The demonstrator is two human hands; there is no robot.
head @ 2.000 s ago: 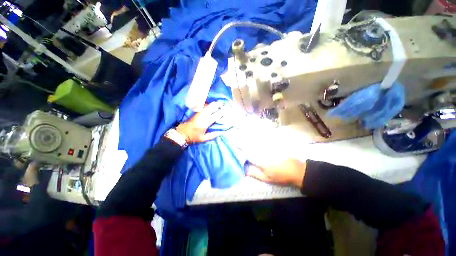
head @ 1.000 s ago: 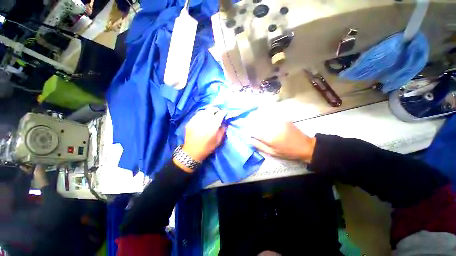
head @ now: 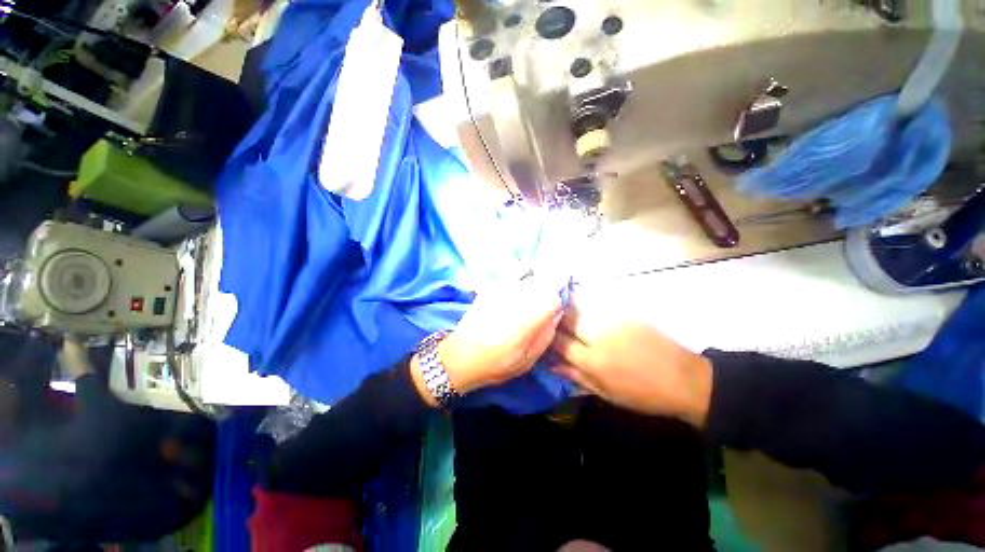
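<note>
A bright blue garment piece runs from the back left down to the table's front edge. My left hand, with a metal watch on the wrist, holds its edge just in front of the needle area. My right hand meets the left at the fingertips and pinches the same cloth. The cream sewing machine head stands over the work. The presser foot and needle are lost in glare. The white lamp bar hangs over the cloth left of the head.
Dark red thread snips lie right of the needle. A light blue thread hank hangs from the head. A dark wheel device is at far right. Another machine and a person's hand are at left.
The view has moved closer to the machine. My hands have come together in front of the needle, and the cloth between them is gathered at their fingertips.
</note>
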